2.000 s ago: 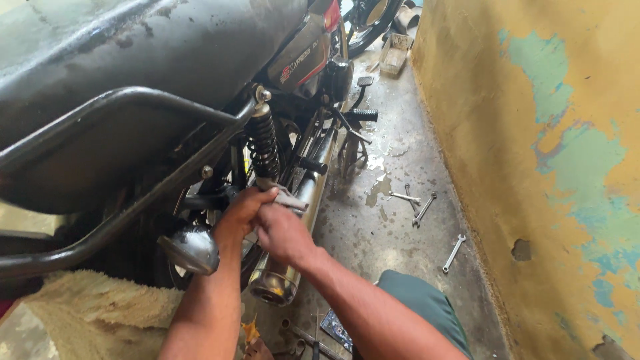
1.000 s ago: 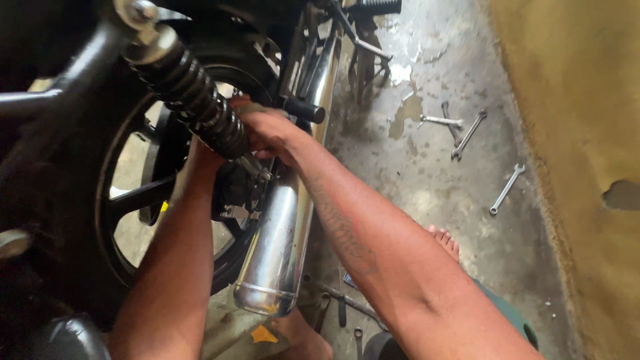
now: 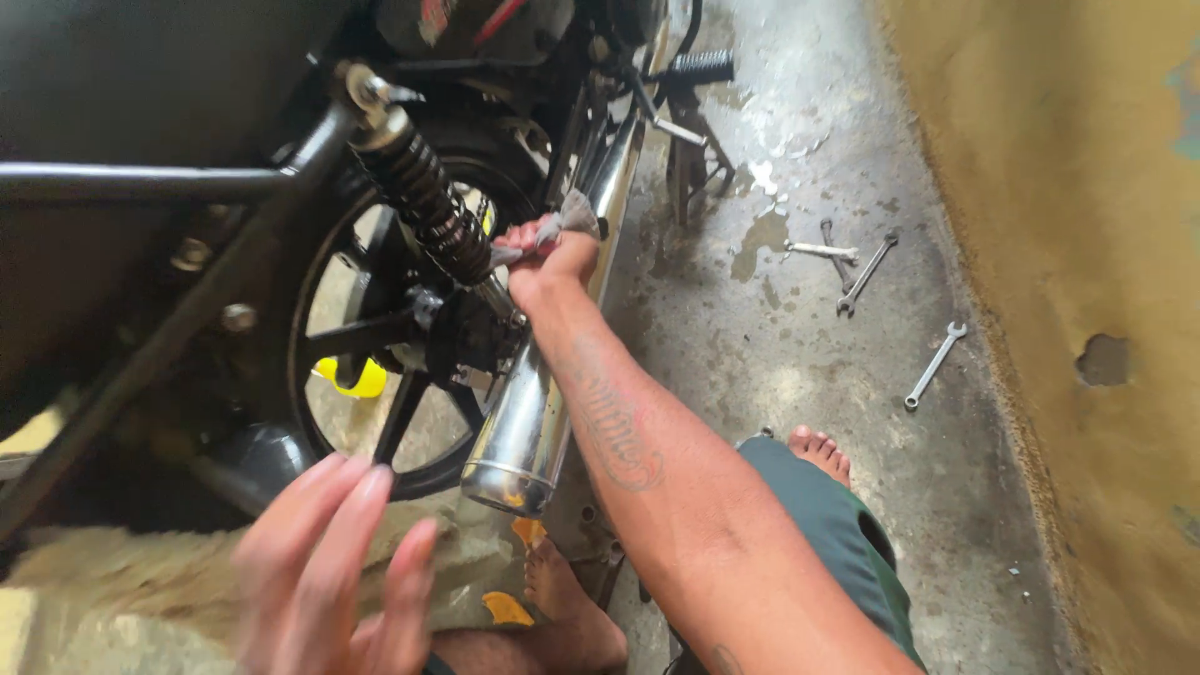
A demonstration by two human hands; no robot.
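My right hand [image 3: 558,258] grips a grey cloth rag [image 3: 570,217] beside the lower part of the motorcycle's coil-spring shock absorber [image 3: 422,202], over the chrome exhaust muffler [image 3: 520,422]. Blurred in the lower left, my left hand [image 3: 328,562] is raised with its fingers apart and holds nothing. Behind it lies the spoked rear wheel [image 3: 398,417] with its black tire. The rag's far side is partly hidden by my fingers.
Several wrenches lie on the wet-stained concrete floor, among them a combination wrench [image 3: 936,366]. A worn yellow wall [image 3: 1059,281] bounds the right side. A rubber footpeg [image 3: 701,67] juts out above the muffler. My bare feet are on the floor near the muffler's end.
My left hand has come away from beside the shock absorber to the lower left, its fingers now spread. My right hand remains near the shock absorber, and the rag shows in it.
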